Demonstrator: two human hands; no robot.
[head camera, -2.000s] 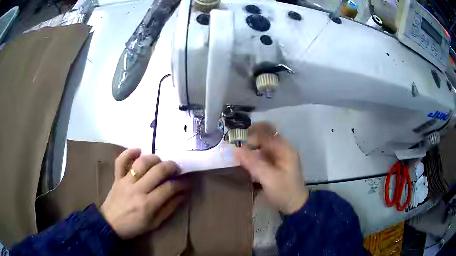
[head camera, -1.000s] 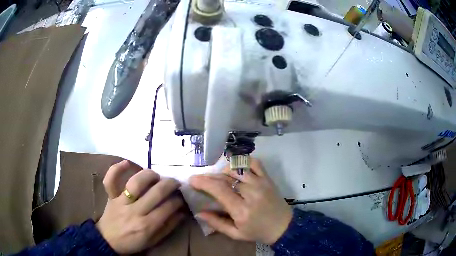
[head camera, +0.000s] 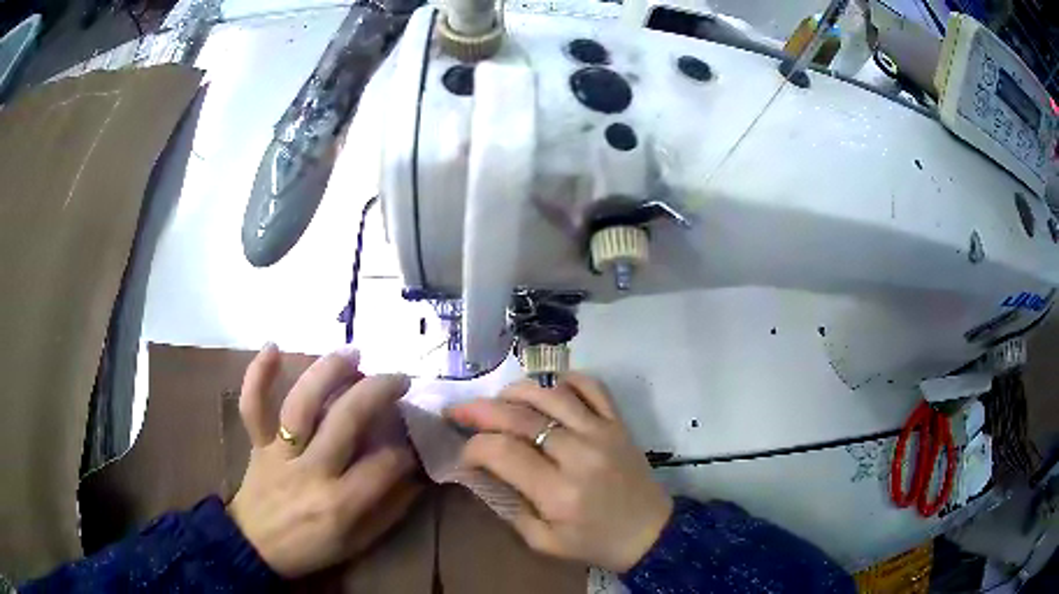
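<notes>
A brown garment panel (head camera: 186, 406) lies on the table in front of the sewing machine (head camera: 650, 163). A small white piece (head camera: 439, 447) lies over the panel just below the presser foot and needle (head camera: 455, 331), with one part folded down towards me. My left hand (head camera: 331, 464), with a ring, rests on the panel and the piece's left end, its fingertips partly hidden. My right hand (head camera: 569, 464), also with a ring, has its fingers on the right part of the white piece, pinching it. The needle tip is too small to make out.
Another brown panel (head camera: 70, 267) lies at the far left. A grey plastic-wrapped shape (head camera: 285, 197) lies left of the machine head. Red-handled scissors (head camera: 923, 458) lie at the right. A control panel (head camera: 1001, 99) sits at the upper right. Something orange-yellow (head camera: 900, 578) shows at the lower right.
My right hand has moved left and down from beside the needle onto the white piece, which has changed from a flat strip to a folded shape. My left hand stays on the panel.
</notes>
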